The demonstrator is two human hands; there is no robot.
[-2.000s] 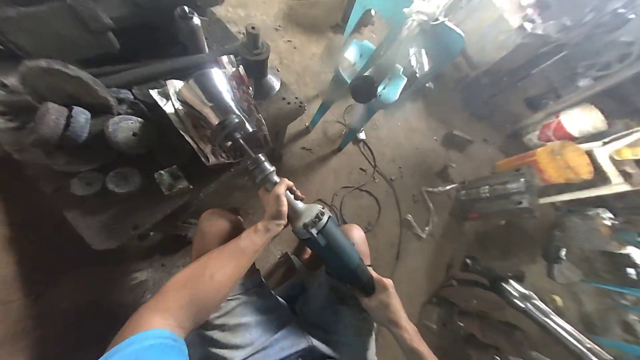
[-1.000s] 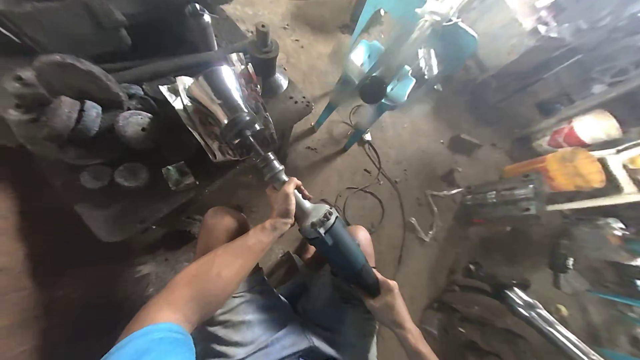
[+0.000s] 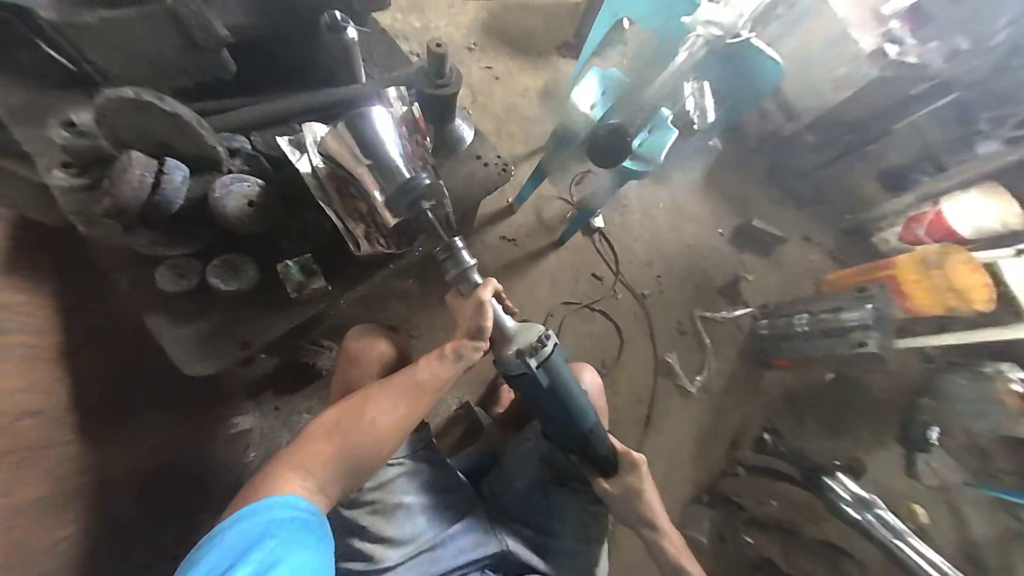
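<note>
A teal straight die grinder (image 3: 560, 408) lies across my lap, angled up toward the left. My left hand (image 3: 476, 316) wraps around its slim metal neck, close to the collet. My right hand (image 3: 628, 480) grips the dark rear end of the body. The grinder's tip reaches the dark collar at the lower end of a shiny metal cone-shaped part (image 3: 380, 144); whether they touch cannot be told. Behind that part is a crumpled reflective sheet (image 3: 320, 184) on the metal bench.
Worn abrasive wheels (image 3: 240, 200) and a larger disc (image 3: 160, 124) sit on the bench at left. A teal plastic chair (image 3: 656, 136) stands ahead, a cable (image 3: 652, 344) on the floor. At right are an orange container (image 3: 952, 280) and chrome tubes (image 3: 880, 516).
</note>
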